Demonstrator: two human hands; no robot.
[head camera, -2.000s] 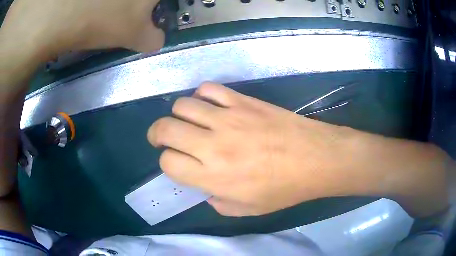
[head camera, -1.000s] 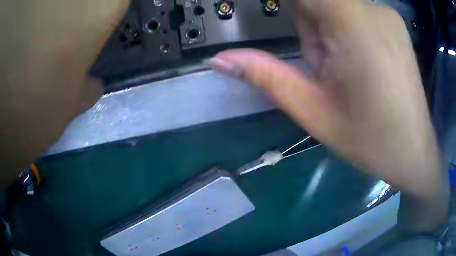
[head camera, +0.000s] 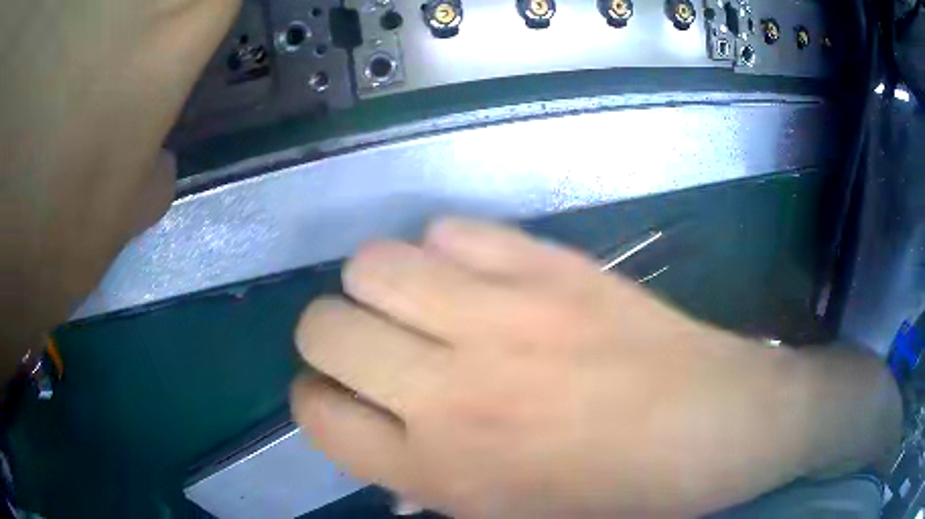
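Note:
A pale silver-grey cover block (head camera: 269, 474) lies on the green surface at the lower left, its right part hidden under my right hand. My right hand (head camera: 527, 375) is blurred, palm down, with curled fingers; its fingertips are hidden, so a grip cannot be told. Thin silver tweezers (head camera: 634, 250) stick out beyond the back of this hand, the rest of them hidden. My left hand (head camera: 101, 142) is large and blurred at the upper left, cut off by the edge, with its fingers out of clear sight.
A bright guide rail (head camera: 355, 198) crosses the green surface (head camera: 152, 375). Beyond it stands a carrier plate (head camera: 487, 56) with a row of round inserts (head camera: 538, 10). An orange-ringed silver cone (head camera: 46, 370) is at the left edge. A dark, shiny edge runs down the right side.
My right hand has moved from the carrier plate and rail down over the cover block and tweezers, with its fingers now curled. My left hand remains at the upper left.

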